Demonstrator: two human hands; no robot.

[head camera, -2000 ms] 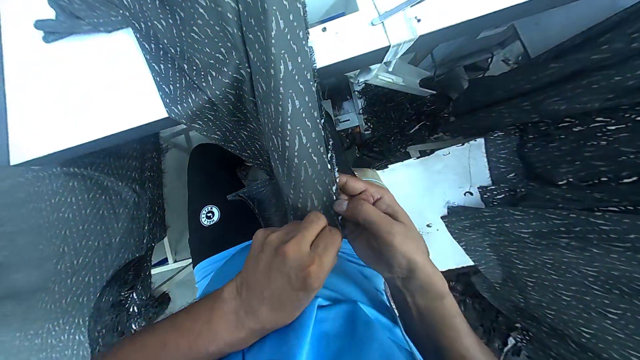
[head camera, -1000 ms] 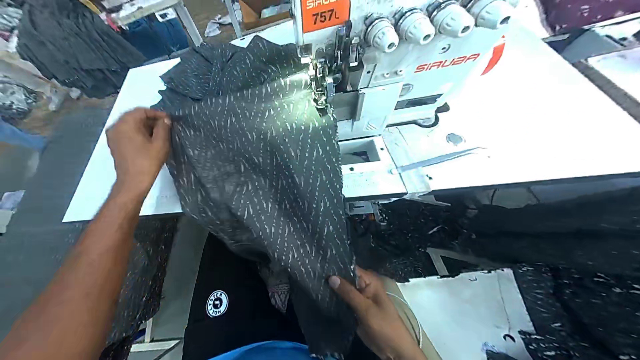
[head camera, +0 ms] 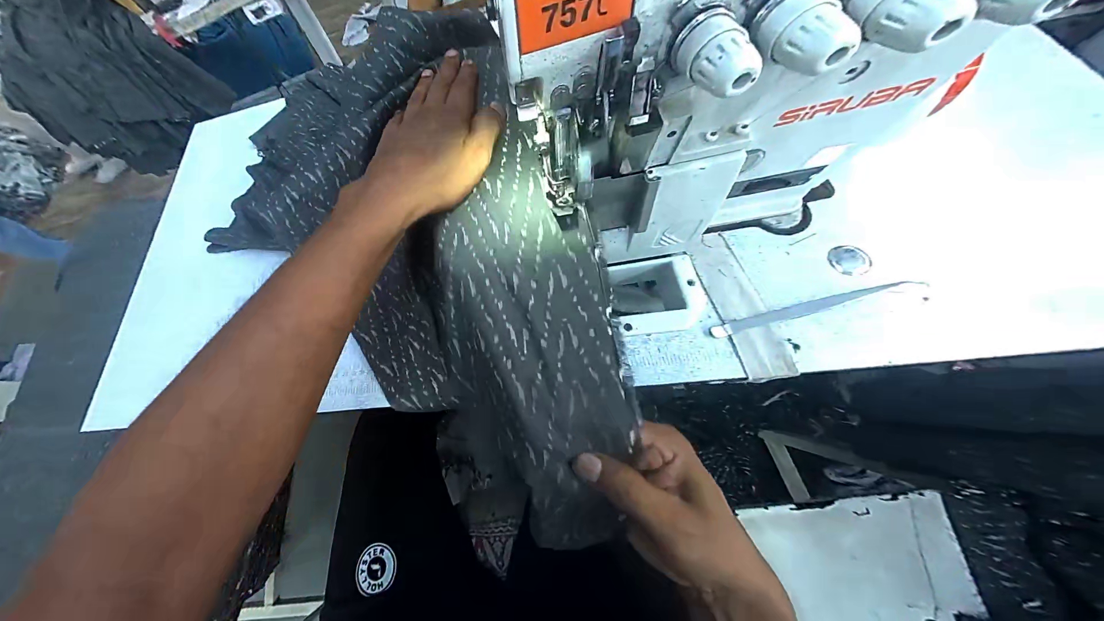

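Dark grey fabric with white dashes point(head camera: 552, 345) runs under the presser foot point(head camera: 562, 194) of a white Siruba overlock sewing machine point(head camera: 716, 164), lit by a lamp at the needle. My left hand point(head camera: 440, 138) lies flat on the fabric, left of the needle area, fingers pointing away from me. Nearer my lap, my right hand point(head camera: 664, 500) pinches the fabric's right edge between thumb and fingers. The cloth hangs over the table's front edge there.
Tweezers point(head camera: 819, 308) lie on the white machine table point(head camera: 1018, 216), right of an opening in the machine bed. Piled dark garments point(head camera: 103, 78) are at the back left. A white board point(head camera: 862, 552) and more dark fabric sit below the table at right.
My left hand has moved from the fabric's left edge to the right and forward, onto the cloth beside the needle. Two seconds ago both hands held the cloth over my lap. The view has shifted up.
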